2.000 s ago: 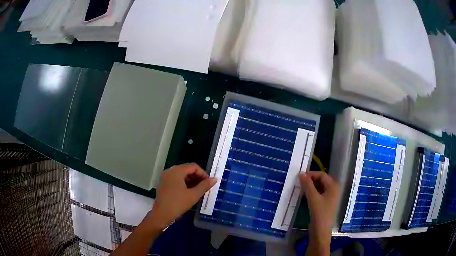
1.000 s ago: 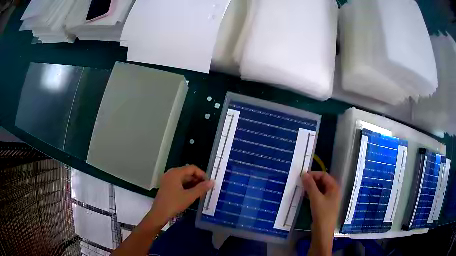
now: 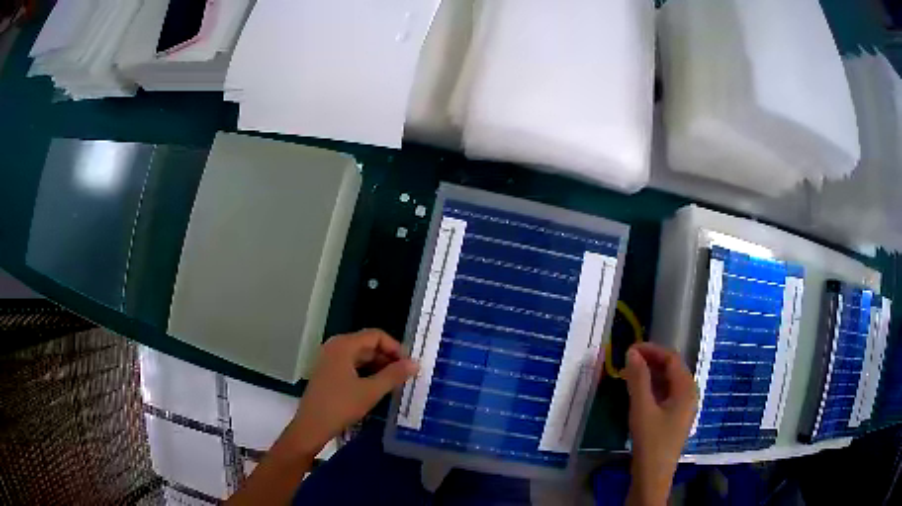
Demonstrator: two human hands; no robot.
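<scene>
A blue solar cell string (image 3: pixel 504 336) with pale cross lines and a white strip down each long side lies on a slightly larger pale, see-through layer at the table's near edge. My left hand (image 3: pixel 361 380) is at its left edge, thumb and forefinger together at the left white strip; whether they pinch the strip is hard to tell. My right hand (image 3: pixel 658 390) is a little to the right of the panel, off its edge, with fingers curled and nothing seen in them.
Solar glass stack (image 3: pixel 262 252) at left. EVA film stacks (image 3: pixel 559 89) and a white backsheet stack (image 3: pixel 321 69) behind. Phone (image 3: pixel 185 25) at far left. Spare cell strings (image 3: pixel 754 346) on a white pad at right. Yellow handle (image 3: pixel 625 326) beside the panel. Small white offcuts (image 3: pixel 403 232) nearby. Wire rack (image 3: pixel 188 425) below left.
My right hand has moved right, off the panel's right white strip, and more of the yellow handle shows. My left hand has stayed by the left strip.
</scene>
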